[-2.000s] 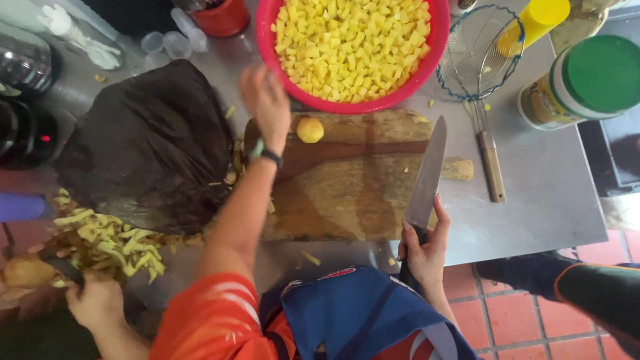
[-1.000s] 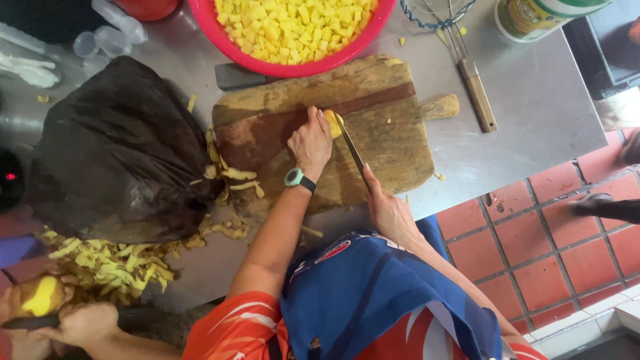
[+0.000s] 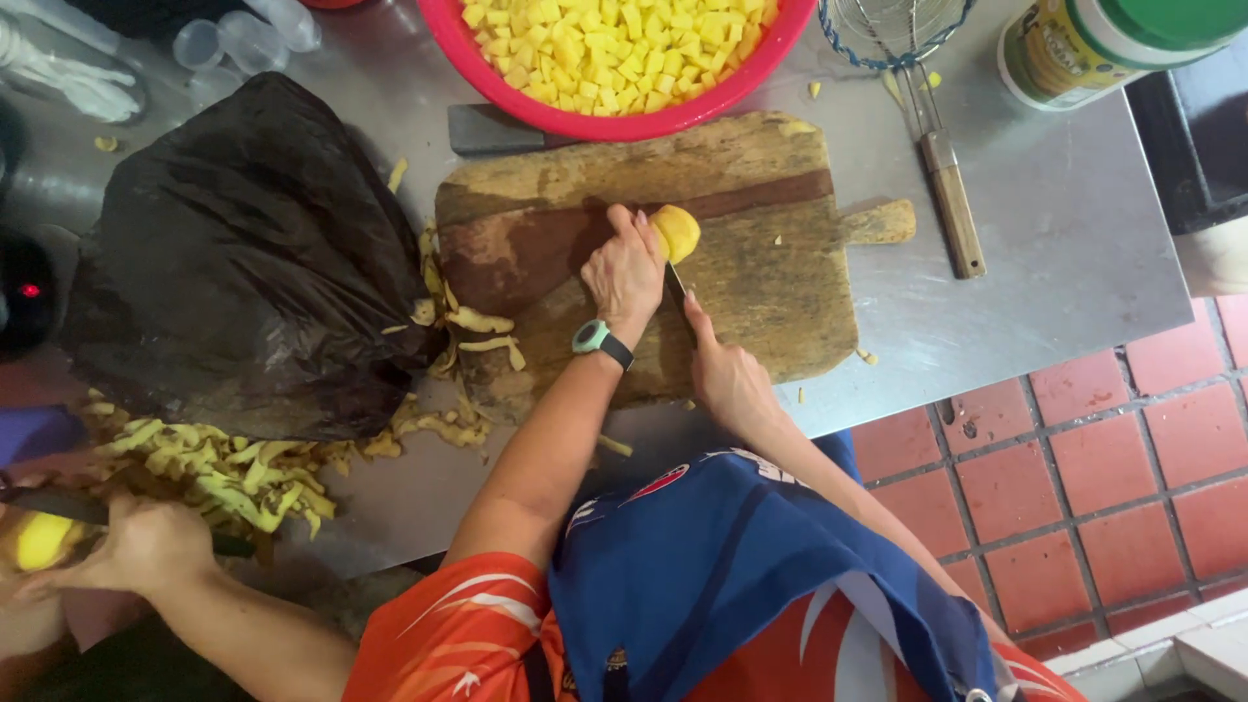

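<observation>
My left hand (image 3: pixel 627 268), with a watch (image 3: pixel 603 341) on its wrist, holds a peeled potato (image 3: pixel 676 233) on the wooden cutting board (image 3: pixel 780 292). My right hand (image 3: pixel 733 375) grips a kitchen knife (image 3: pixel 675 285), its blade at the potato's lower edge; the tip is hidden. Potato peelings (image 3: pixel 487 327) lie along the board's left edge. Beyond the board stands a red basin (image 3: pixel 624 127) full of yellow potato cubes (image 3: pixel 614 49).
A black plastic bag (image 3: pixel 253 263) and heaped peelings (image 3: pixel 234 478) lie left. A co-worker's hands (image 3: pixel 161 546) hold a knife and a partly peeled potato (image 3: pixel 44 541) at lower left. A wire strainer (image 3: pixel 951 195) and green-lidded tub (image 3: pixel 1063 58) stand right.
Two seconds ago my left hand was raised near the basin and the potato lay loose on the board. Since then my left hand has taken hold of it, and the knife has come to it.
</observation>
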